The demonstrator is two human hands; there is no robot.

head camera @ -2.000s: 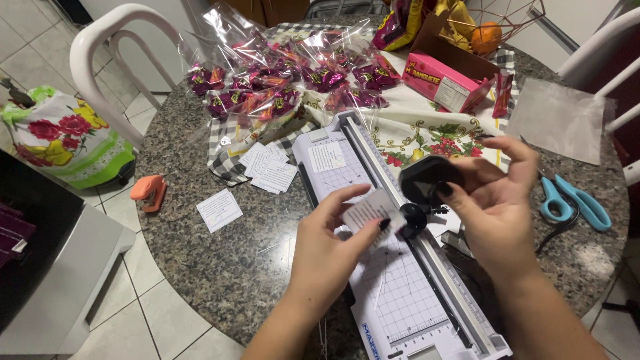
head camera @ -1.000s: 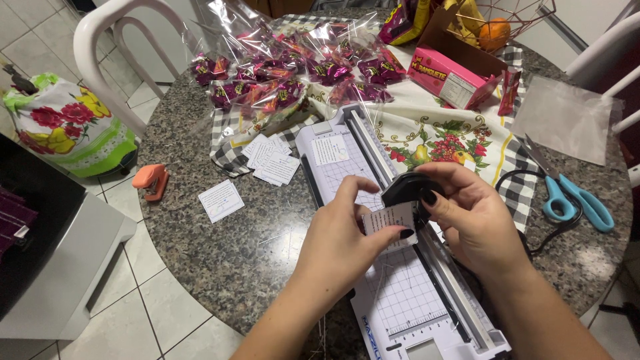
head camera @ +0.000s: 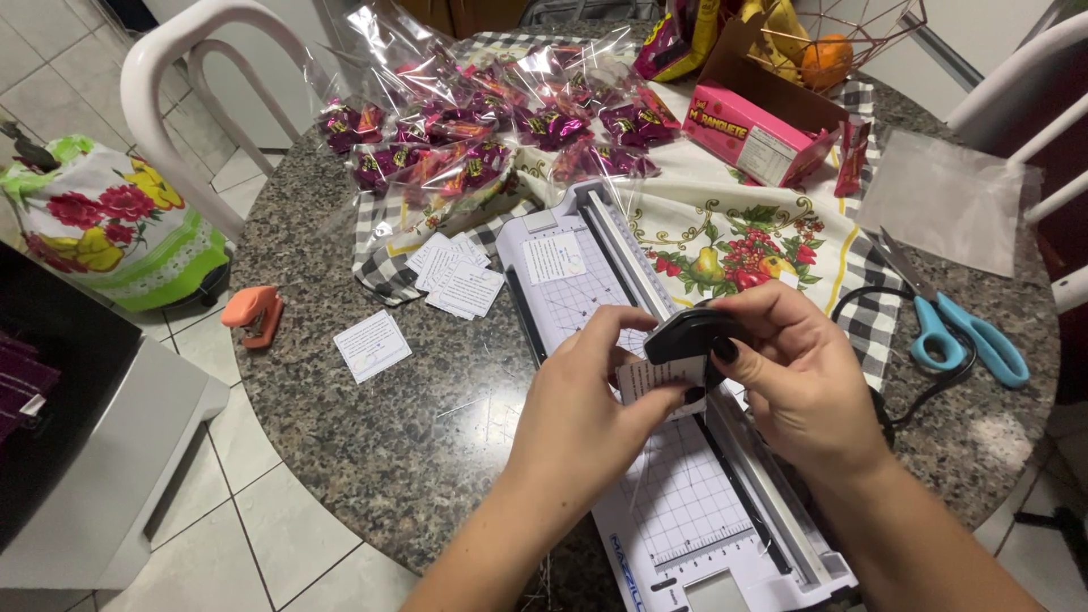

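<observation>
My left hand (head camera: 595, 399) pinches a small printed paper card (head camera: 659, 382) above the middle of a white paper trimmer (head camera: 688, 501). My right hand (head camera: 790, 374) grips a black handheld punch (head camera: 693, 333), its jaw at the card's upper edge. Whether the jaw is closed on the paper I cannot tell. Another printed card (head camera: 552, 257) lies on the trimmer's upper end. A loose pile of printed cards (head camera: 463, 285) rests partly on the checked cloth, and a separate card (head camera: 372, 346) lies on the granite nearer the table's left side.
Clear bags of wrapped sweets (head camera: 476, 127) crowd the back of the granite table (head camera: 323, 425). A pink open box (head camera: 756, 136), an empty clear bag (head camera: 952, 200) and blue-handled scissors (head camera: 977, 336) are at the right, with a black cord (head camera: 935, 391). An orange stapler (head camera: 253, 316) stands left.
The black punch and the card were apart two seconds ago; now the punch's jaw is at the card's edge. Both hands have come together over the trimmer.
</observation>
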